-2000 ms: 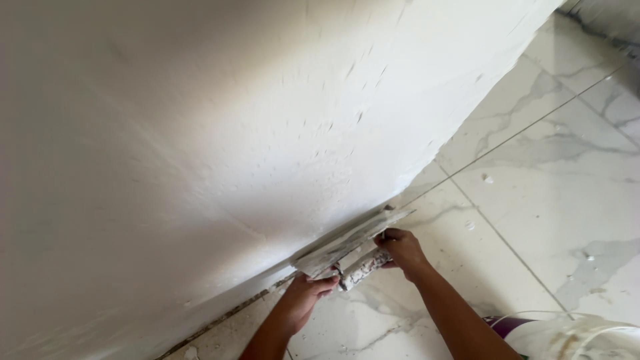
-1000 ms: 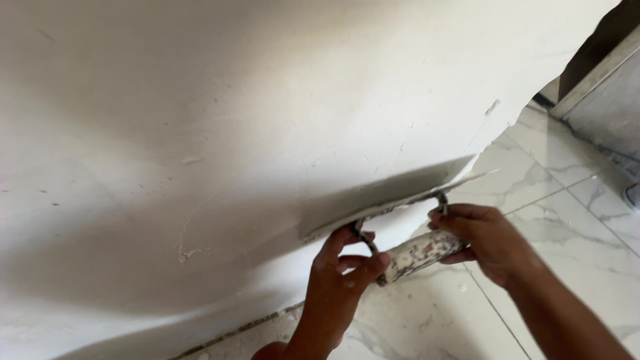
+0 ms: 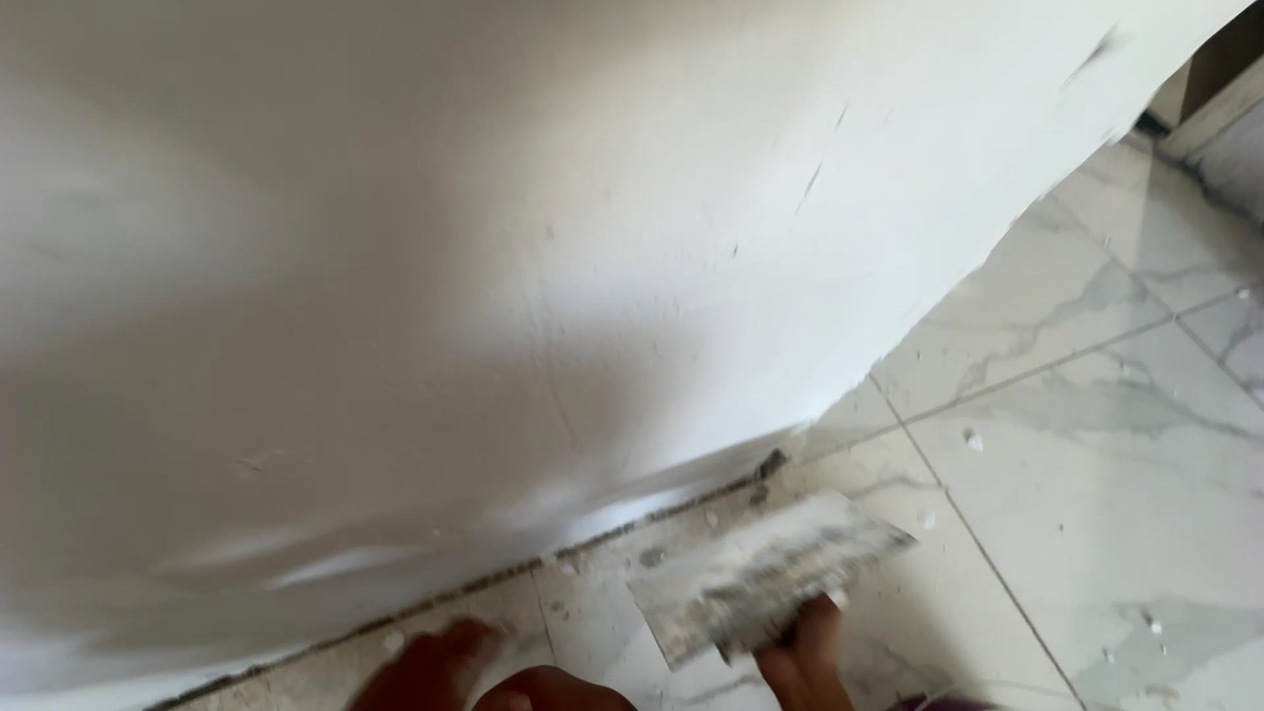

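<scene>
Low in the view, my right hand (image 3: 815,642) grips a plastering trowel (image 3: 770,573), its wide metal blade smeared with whitish and grey compound. The blade is clear of the wall and over the floor tiles; the handle is mostly hidden behind it. My left hand (image 3: 430,667) is blurred at the bottom edge, off the trowel and near the wall base; its fingers are too blurred to read. The white plastered wall (image 3: 444,296) fills the left and middle, with small pits, streaks and a few dark marks.
Marble-patterned floor tiles (image 3: 1047,474) with crumbs of compound lie to the right. A dark gap runs along the wall's foot. A rounded skin-toned shape, likely a knee or foot, shows at the bottom. A grey block-like structure (image 3: 1224,148) stands at the upper right.
One second ago both hands held the trowel at the wall; now the left hand is off it. The trowel has come away from the wall, down over the floor.
</scene>
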